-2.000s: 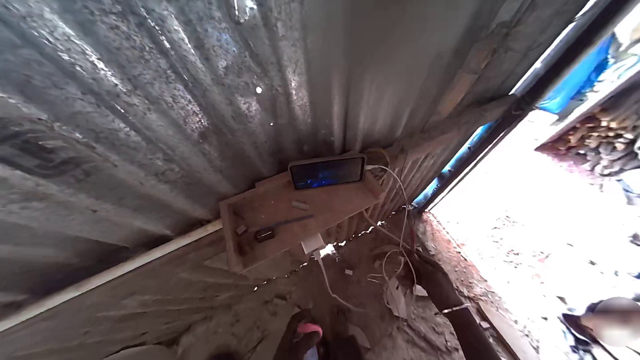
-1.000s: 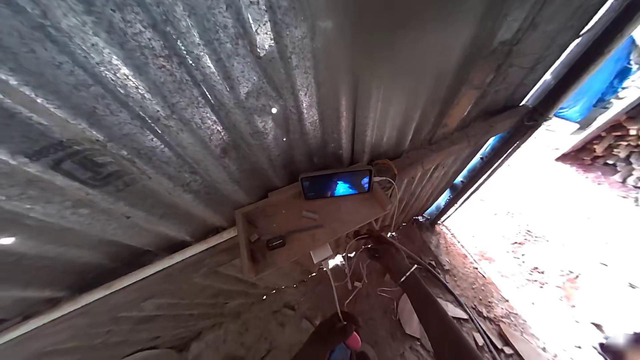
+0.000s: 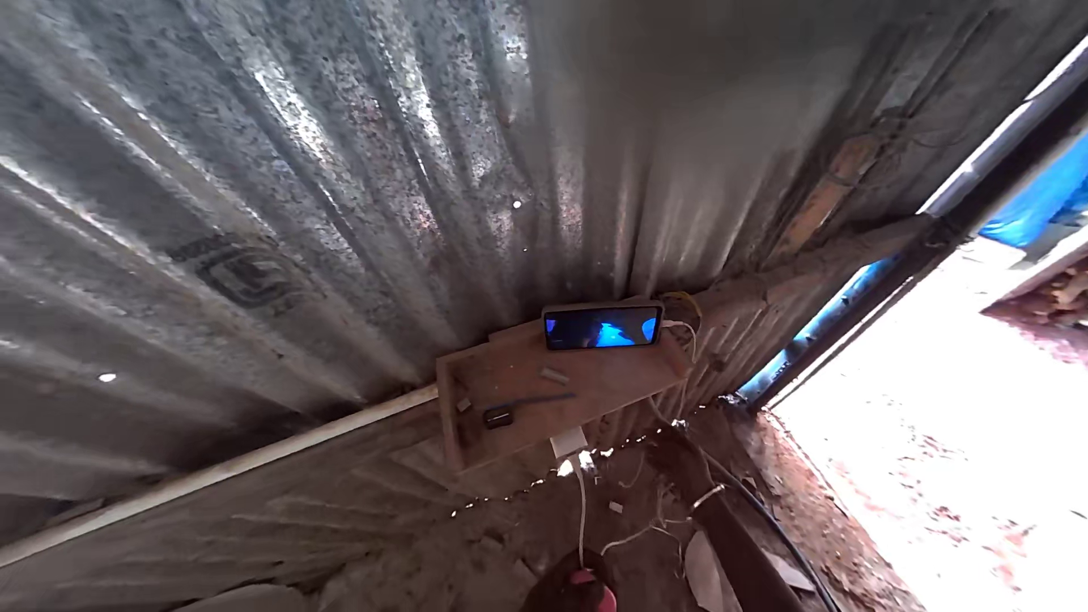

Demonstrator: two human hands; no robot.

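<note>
My right hand (image 3: 677, 459), with a pale band at the wrist, is low right of the wooden shelf (image 3: 612, 382), touching or close to thin cables. My left hand (image 3: 552, 588) is at the bottom edge, around a pink object (image 3: 595, 586), where a white cable (image 3: 582, 510) ends. That cable hangs from a white block (image 3: 569, 443) at the shelf's front edge. A smartphone (image 3: 603, 327) with a lit screen leans at the back of the shelf, a white cable plugged into its right end. A small black object (image 3: 499, 416) and a thin dark strip (image 3: 540, 398) lie on the shelf.
A corrugated metal wall (image 3: 382, 170) rises behind the shelf, with a pale rail (image 3: 255, 459) running left. A black cable (image 3: 765, 510) crosses the dirt floor beside my right arm. At right, a dark post (image 3: 935, 246) borders a bright opening with a blue sheet (image 3: 1041, 200) outside.
My right arm has come in below the shelf, to the cables; two seconds ago it was not reaching there. My left hand stays low with the pink object. The picture on the phone screen has changed.
</note>
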